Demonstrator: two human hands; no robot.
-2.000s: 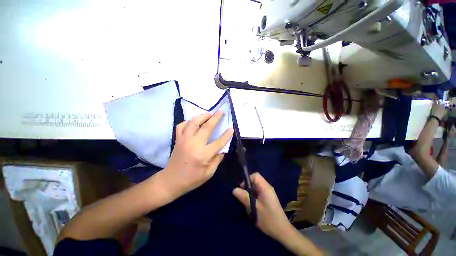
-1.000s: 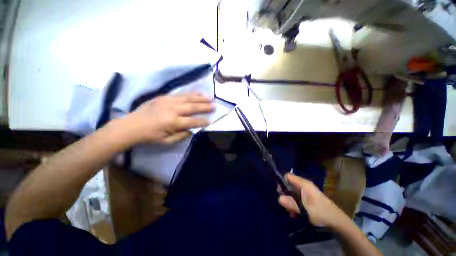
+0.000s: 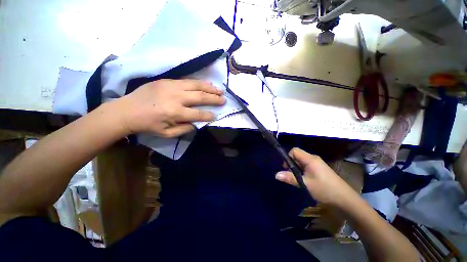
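Observation:
A white fabric piece with navy bands lies on the white machine table and hangs over its front edge. My left hand lies flat on it, fingers pointing right and slightly spread, pressing it down. My right hand holds long black tailor's shears. Their blades reach up-left to the fabric's right corner, just beyond my left fingertips. Small navy and pale offcuts lie by the fabric's upper right corner.
The sewing machine head is at upper right. Red-handled scissors lie below it. A pinkish thread bundle and navy strips hang over the table edge at right. Striped and white pieces are beyond. A cardboard box is under the table.
The fabric has been turned and spread further up and left. My left hand has moved left with it. The shears have moved from the fabric's upper tip to its right corner, and offcuts now show beside it.

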